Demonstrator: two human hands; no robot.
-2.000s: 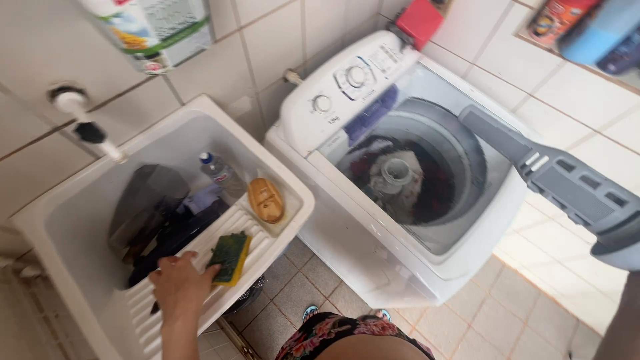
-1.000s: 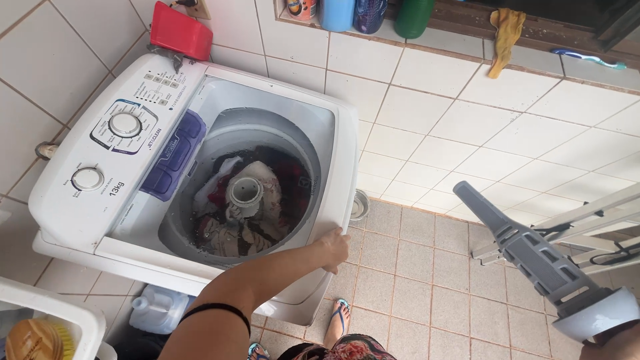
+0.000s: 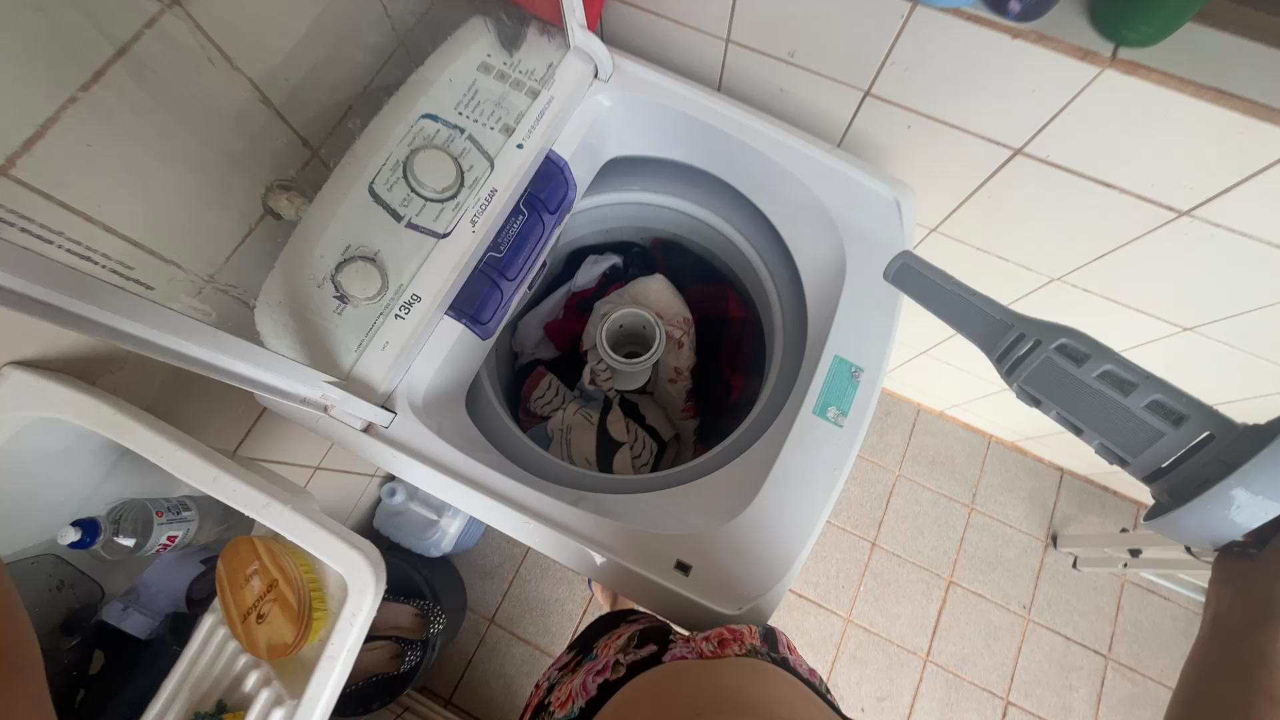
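Note:
At the right edge, my right hand (image 3: 1262,538), mostly hidden, holds the wide end of a grey slotted plastic part (image 3: 1110,385), perhaps a washing machine agitator piece. Its narrow end points toward the top-loading washing machine (image 3: 800,480). My left hand is out of view; only a strip of that arm shows at the lower left edge. The machine's see-through lid (image 3: 180,330) stands raised. Inside the drum (image 3: 785,290), mixed clothes (image 3: 610,430) lie around a white central post (image 3: 631,348). Two dials and a purple dispenser (image 3: 515,245) are on the machine.
A white laundry sink (image 3: 350,570) at lower left holds a clear bottle (image 3: 150,525), a wooden scrub brush (image 3: 262,597) and dark cloth. A jug (image 3: 425,520) and a dark bucket with sandals (image 3: 440,580) sit between sink and machine. A folded metal frame (image 3: 1120,550) stands at right.
The machine's lid has gone from closed to raised. My left hand, at the machine's front corner a second ago and over the sink before that, has left the view.

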